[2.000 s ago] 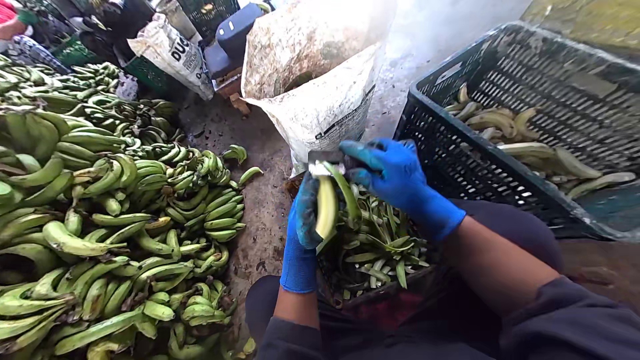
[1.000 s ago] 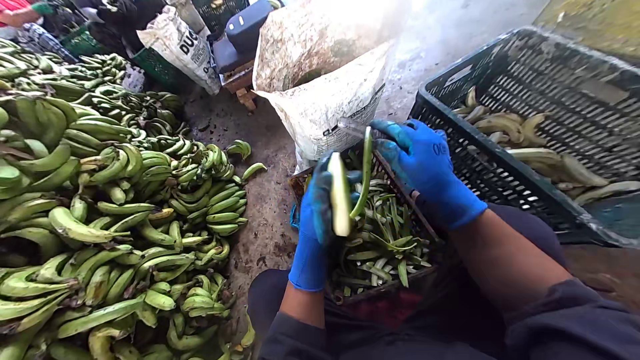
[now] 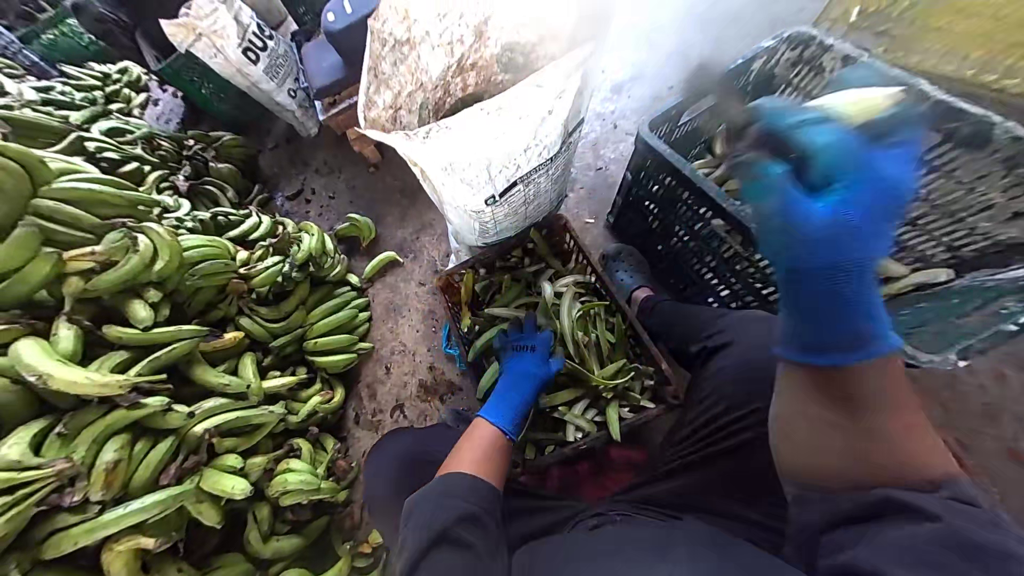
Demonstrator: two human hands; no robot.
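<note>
My left hand point(image 3: 528, 364), in a blue knit glove, reaches down onto green plantain peels point(image 3: 580, 320) in a low brown plastic crate point(image 3: 640, 324) between my legs. Whether its fingers grip anything is hidden. My right hand point(image 3: 832, 200), gloved in blue and blurred by motion, is raised over the large dark green crate point(image 3: 688, 172) at the right. A pale peeled plantain point(image 3: 860, 104) is held in it, with a dark blurred shape at its left side, perhaps a blade. Peeled plantains point(image 3: 920, 280) lie inside the green crate, partly hidden by my hand.
Green plantains point(image 3: 144, 336) form a big pile on the floor along the left. An open white woven sack point(image 3: 512, 184) stands just beyond the peel crate. Another printed sack point(image 3: 248, 60) leans farther back. My dark clog point(image 3: 628, 272) rests between the two crates.
The strip of peel is off the plantain. My right hand has moved right, from over the peel crate to above the green crate, and holds the plantain. My left hand has let it go and dropped onto the peels.
</note>
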